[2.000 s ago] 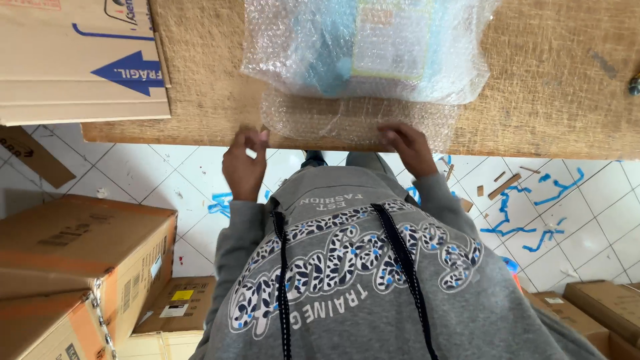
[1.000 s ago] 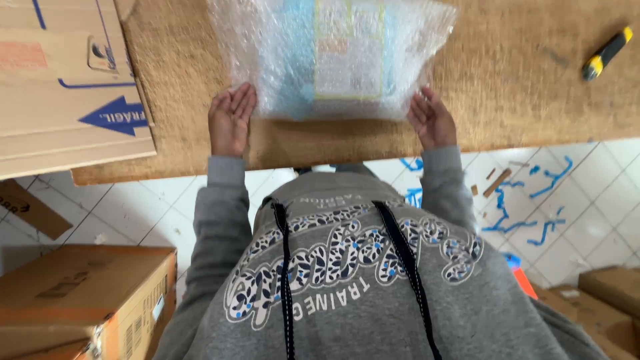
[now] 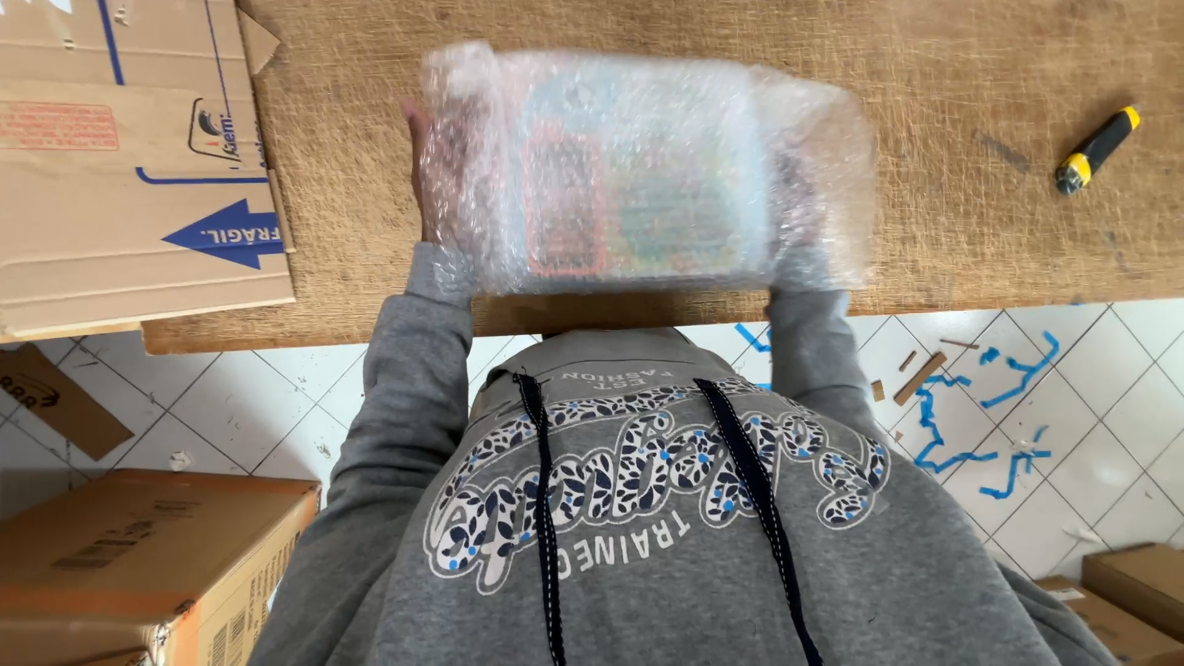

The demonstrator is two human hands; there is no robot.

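A package in clear bubble wrap point(image 3: 638, 176) lies across the near part of the wooden table, with a light blue item bearing printed panels blurred inside it. At its left end is my left hand point(image 3: 439, 176), mostly behind the loose wrap, with a fingertip showing outside. My right hand point(image 3: 797, 190) is at the opposite end and shows only dimly through the film. Both hands press on or hold the ends of the package between them. Loose wrap sticks out past both ends.
A flattened cardboard box point(image 3: 83, 213) with a blue arrow lies on the table's left. A yellow and black utility knife point(image 3: 1097, 151) rests at the right. Cardboard boxes point(image 3: 139, 555) stand on the floor at lower left and lower right. Blue strap scraps point(image 3: 934, 425) litter the tiles.
The wrapped package now shows a different printed side, with a red-framed panel. My hands have moved from its near edge to its two ends.
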